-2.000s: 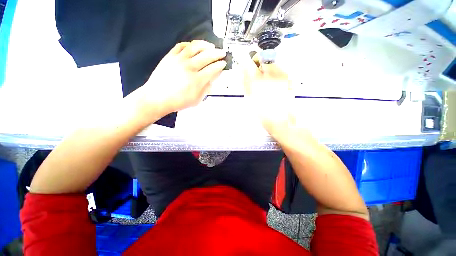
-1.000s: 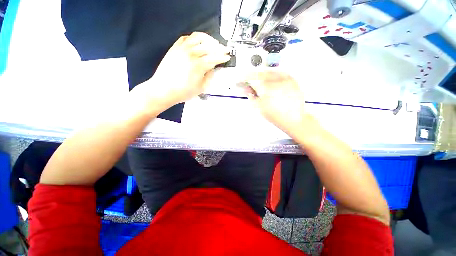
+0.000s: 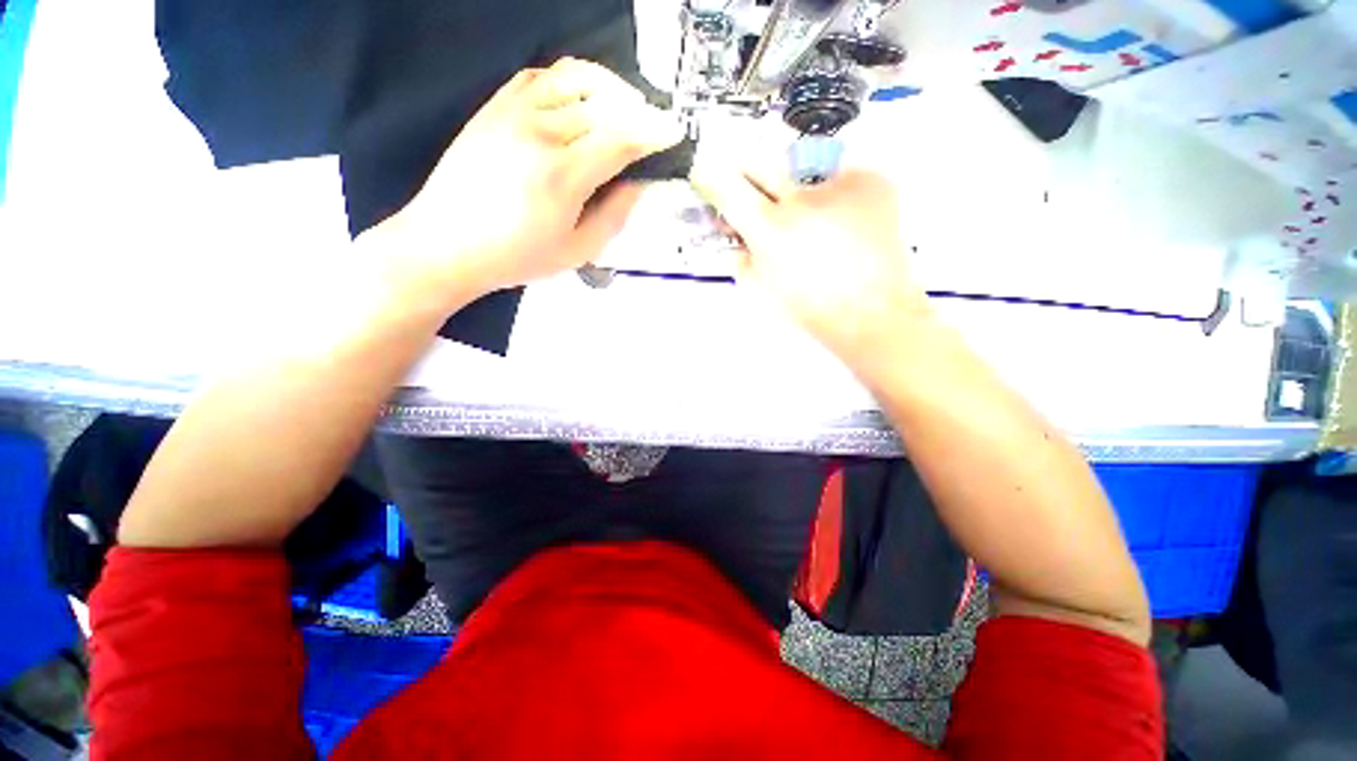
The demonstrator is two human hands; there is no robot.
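Observation:
A black fabric panel (image 3: 432, 89) lies on the white machine table, left of the needle area, with a corner showing below my left wrist. My left hand (image 3: 558, 179) pinches the panel's right edge beside the presser foot (image 3: 694, 116). My right hand (image 3: 811, 238) is just right of that edge, fingertips pointing at it below the needle area. Glare washes out its fingers, so whether it holds anything cannot be told. The round black tension dial (image 3: 820, 101) sits above my right hand.
The white machine head (image 3: 1191, 119) with blue and red marks fills the upper right. A small black object (image 3: 1037, 107) lies on the machine bed. A ruler-like strip (image 3: 640, 422) runs along the table's front edge. Blue crates (image 3: 1161, 535) stand below at right. Black cloth hangs beside my lap.
My right hand has moved from the front of the machine bed up and in towards the fabric edge near the needle. My left hand keeps its pinch. The whole view has shifted slightly.

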